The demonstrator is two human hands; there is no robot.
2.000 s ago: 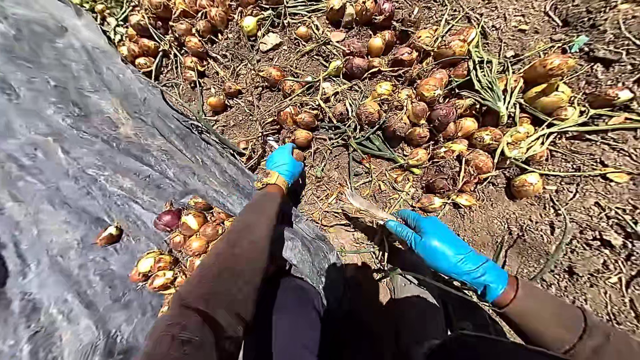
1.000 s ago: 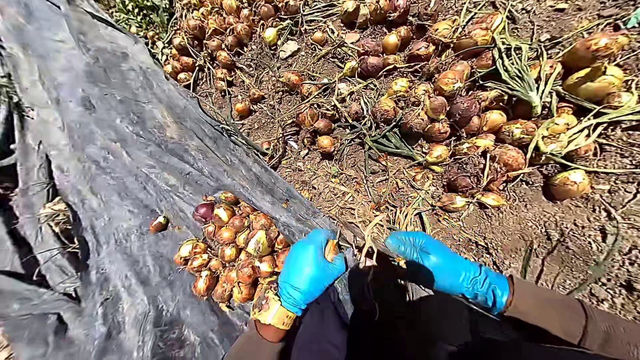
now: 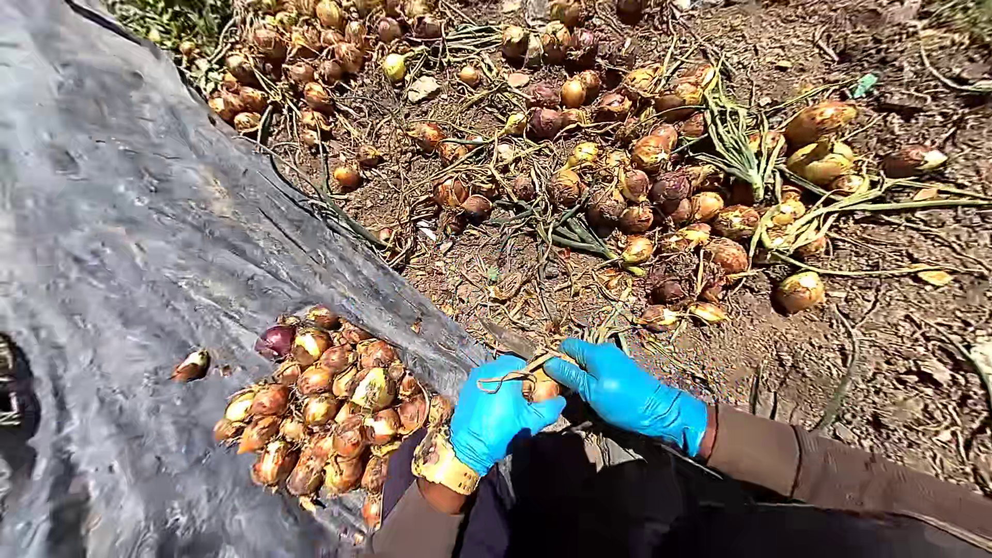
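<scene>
My left hand [image 3: 500, 415], in a blue glove with a yellow watch at the wrist, grips an onion [image 3: 542, 386] near the bottom middle. My right hand [image 3: 628, 391], also blue-gloved, meets it from the right, its fingers closed at the onion's dry stalk [image 3: 535, 364]. A thin, dark blade [image 3: 505, 338] shows just beyond the fingers; its handle is hidden, and it seems to be in the right hand. Left of my hands, a heap of trimmed onions [image 3: 333, 403] lies on a grey plastic sheet [image 3: 155, 271]. A single small onion [image 3: 191, 365] rests apart from the heap.
Many onions with dry and green stalks [image 3: 666, 194] are strewn over the soil ahead and to the right. Another pile of onions [image 3: 310, 62] lies at the upper left, beside the sheet's edge. One onion [image 3: 798, 292] sits near the right end of the scatter.
My left hand reached to onions on the soil two seconds ago; it has come back toward my body with an onion. Both hands are now together at its stalk.
</scene>
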